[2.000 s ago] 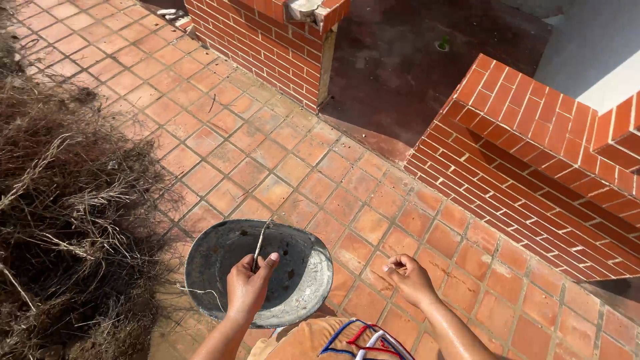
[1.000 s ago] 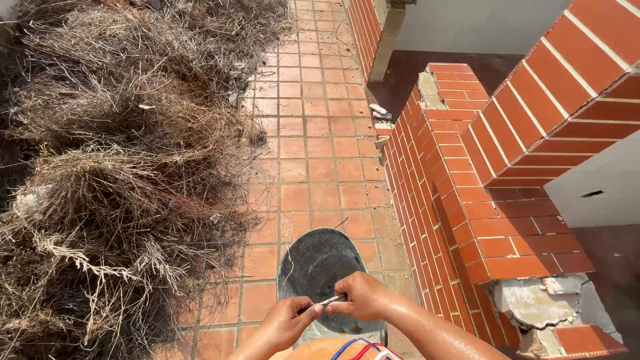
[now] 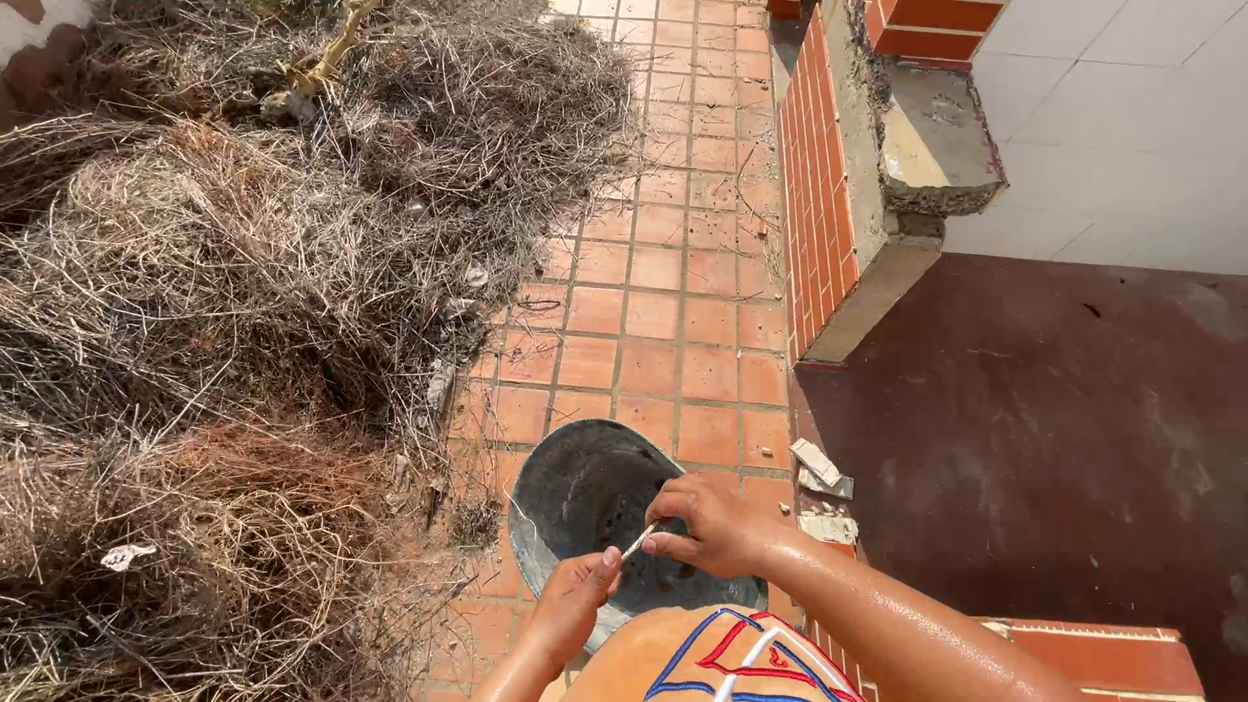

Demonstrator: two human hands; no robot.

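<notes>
A short, pale twisted cord [image 3: 638,539] is stretched between my two hands, above a dark rubber bucket [image 3: 575,478]. My left hand [image 3: 575,595] pinches its lower end between thumb and fingers. At its upper end, my right hand [image 3: 704,526] grips it with thumb and forefinger. A thin pale strand [image 3: 527,522] hangs over the bucket's left rim. The bucket is tilted, with dark stains inside; its lower part is hidden behind my hands and the orange embroidered cloth [image 3: 721,653] at the bottom.
Heaps of dry brushwood [image 3: 263,253] cover the left side. A terracotta tile path [image 3: 648,312] runs ahead. To the right stand a low brick-faced wall [image 3: 819,195] with a broken concrete end, a dark red floor [image 3: 1004,419] and loose rubble pieces [image 3: 824,468].
Two seconds ago my right hand was apart from my left; now both hold the cord. The view has turned considerably.
</notes>
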